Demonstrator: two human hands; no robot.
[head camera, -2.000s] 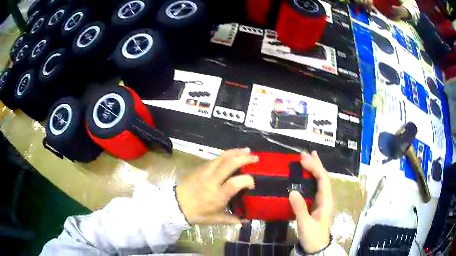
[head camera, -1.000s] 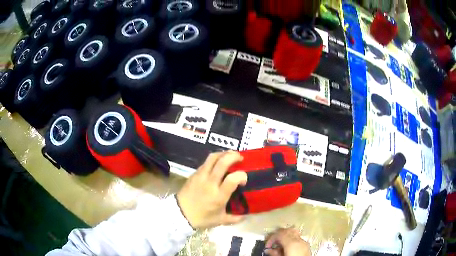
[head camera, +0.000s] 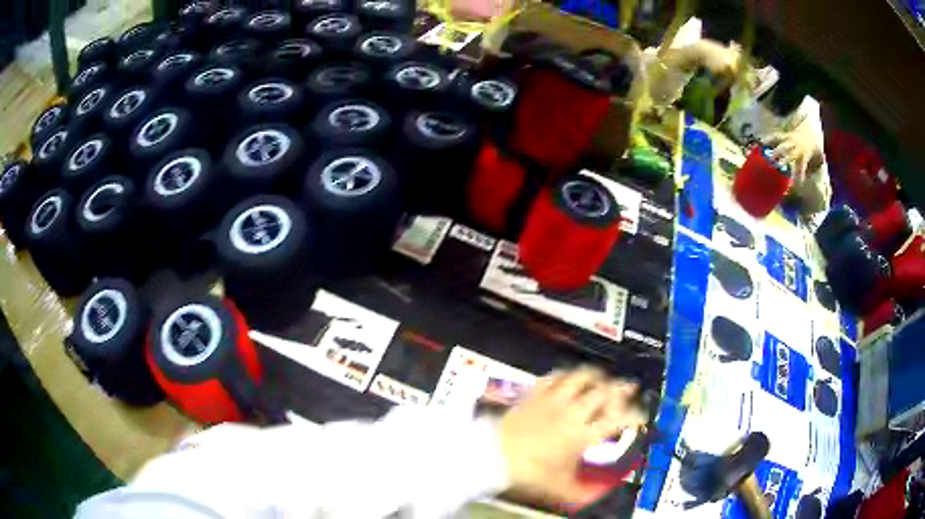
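Note:
My left hand (head camera: 568, 436) is stretched forward over the printed sheet and is blurred. It is on a red speaker (head camera: 609, 468), whose pale ringed end shows under the fingers; the hand hides most of its body. My right hand is not in view. A red speaker with a strap (head camera: 208, 375) lies at the left, next to a black speaker (head camera: 107, 319). Another red speaker (head camera: 570, 238) stands on the black printed sheet (head camera: 436, 294), ringed end up.
Black speakers (head camera: 266, 238) stand massed at the left and back. A cardboard box (head camera: 578, 35) with red speakers is at the back. A hammer (head camera: 745, 471) lies on the blue-white sheet (head camera: 674, 335). Another person's hand (head camera: 806, 152) is at a red speaker (head camera: 761, 182).
The view has shifted, showing more of the back and less of the near edge. My left hand has moved forward and right with the red speaker. My right hand has left the picture.

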